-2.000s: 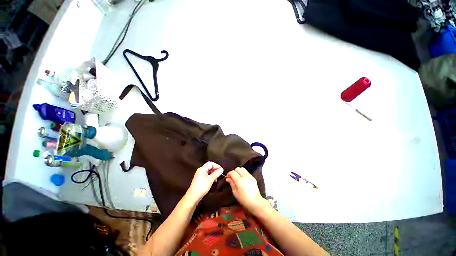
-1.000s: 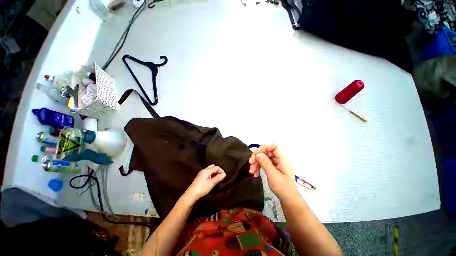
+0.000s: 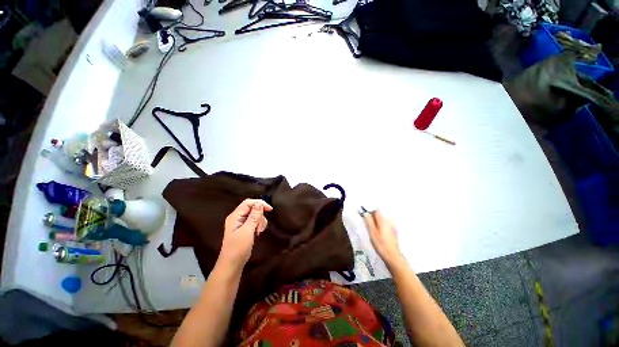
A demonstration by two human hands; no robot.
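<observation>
A brown vest [image 3: 224,203] lies rumpled on the white table in front of me. A black hanger hook shows at its neck, and a narrow brown strip trails from its upper left. My left hand [image 3: 246,227] is over the vest with thumb and fingertips pinched together; whether a thread or cloth is between them cannot be made out. My right hand [image 3: 383,237] is right of the vest, low over the table, closed on small thread snips [image 3: 364,211]. Only their dark tip shows at the fingertips; the rest is hidden.
A red thread cone [image 3: 428,114] and a thin pointed tool [image 3: 442,139] lie to the right. A black hanger [image 3: 197,129], white basket [image 3: 122,159] and spray bottle [image 3: 139,215] are left. Black garments [image 3: 421,37] and more hangers [image 3: 285,15] lie at the back.
Both hands were together at the vest, then parted. My right hand has moved right and down to the snips and taken them. My left hand has moved up and left. The view has shifted.
</observation>
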